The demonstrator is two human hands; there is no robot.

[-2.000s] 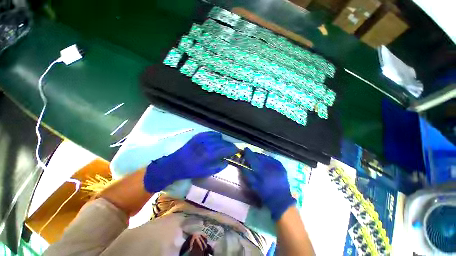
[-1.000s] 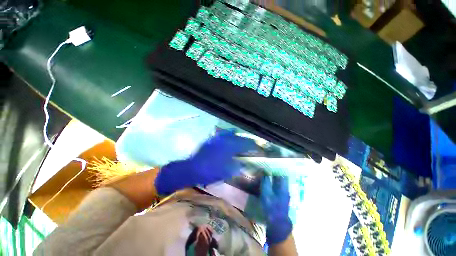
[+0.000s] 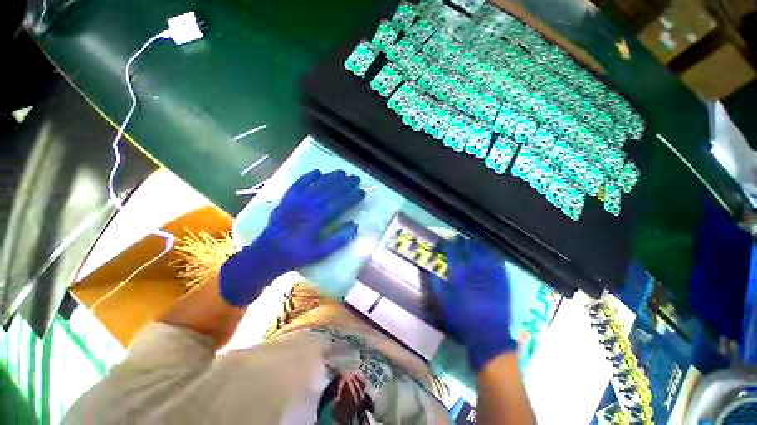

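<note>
A short PCB panel [image 3: 419, 253] with yellow blocks lies on the dark grey work block [image 3: 390, 274], which has a pale lower edge. My right hand [image 3: 475, 295], in a dark blue glove, is at the right end of the panel, with its fingertips against or over it; whether they grip it cannot be told. My left hand [image 3: 303, 224], also gloved, is left of the block over the pale blue sheet [image 3: 286, 178], fingers apart and empty. Rows of small green boards [image 3: 506, 108] lie on the black stack [image 3: 373, 149] behind the block.
More panels with yellow blocks [image 3: 618, 357] lie on white paper at the right, beside blue printed packaging [image 3: 664, 332]. A fan [image 3: 730, 403] is at the lower right. Thin white strips [image 3: 251, 132] and a charger cable [image 3: 133, 100] are at the left. A carton with yellowish strips [image 3: 199, 253] is lower left.
My left hand has moved left, away from the block, and its fingers have spread. The panel on the block now shows between the hands. The camera view has shifted and turned.
</note>
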